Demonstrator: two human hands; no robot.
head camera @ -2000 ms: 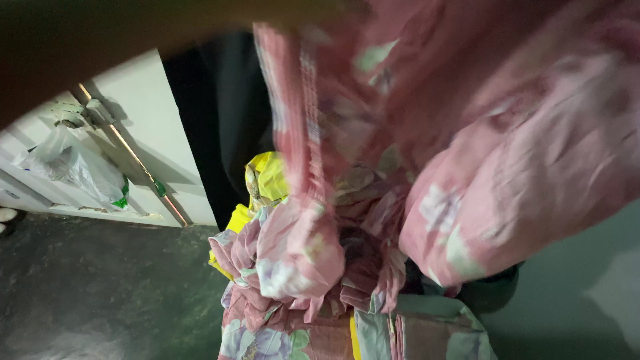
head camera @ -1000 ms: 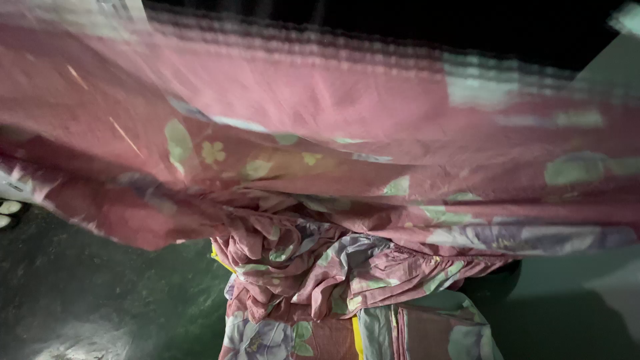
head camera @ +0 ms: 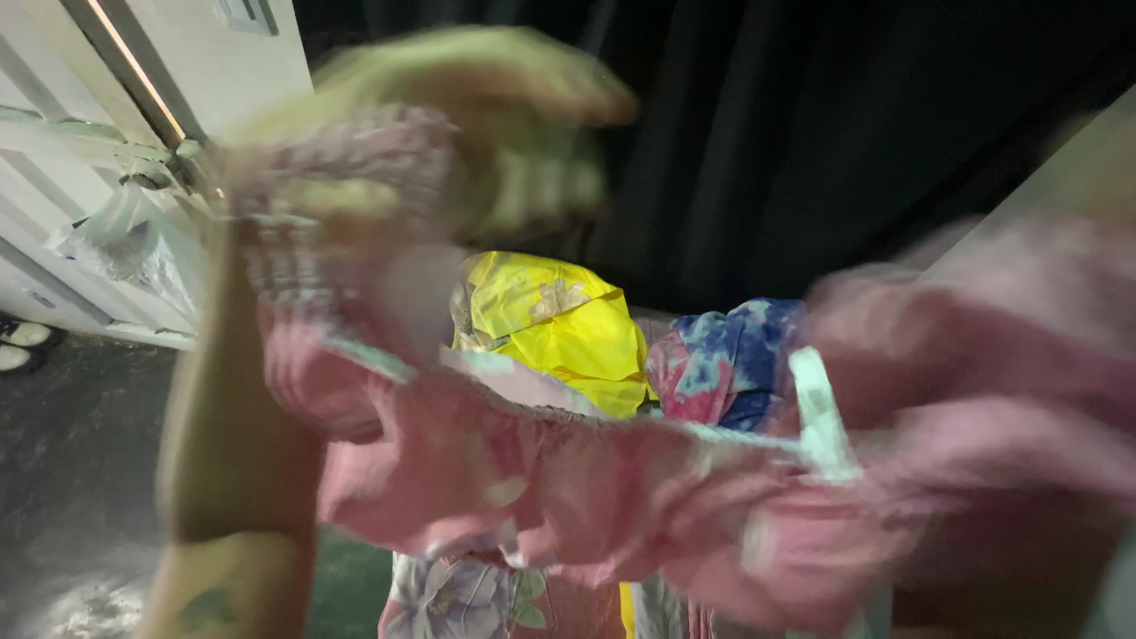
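Observation:
A pink floral cloth with an elastic edge (head camera: 586, 470) is stretched across the head view, blurred by motion. My left hand (head camera: 479, 133) is raised at upper left, the gathered edge of the cloth bunched around its palm and thumb. At the right, the cloth's other end is a pink blur; my right hand is not plainly visible there. A white tag (head camera: 821, 413) hangs from the cloth's edge. Behind it lie a yellow cloth (head camera: 568, 328) and a blue and pink tie-dye cloth (head camera: 737, 355). Folded floral fabric (head camera: 461, 599) shows below.
A black curtain (head camera: 710, 160) hangs behind. At left stands a white door (head camera: 53, 160) with a clear plastic bag (head camera: 133, 244) hanging by its latch. Black and white shoes (head camera: 22, 342) are on the dark floor (head camera: 80, 461) beside the door.
The pink cloth, spread wide over the upper view a second ago, now hangs lower, with its elastic edge gathered at my left hand. The yellow and tie-dye cloths have come into sight behind it.

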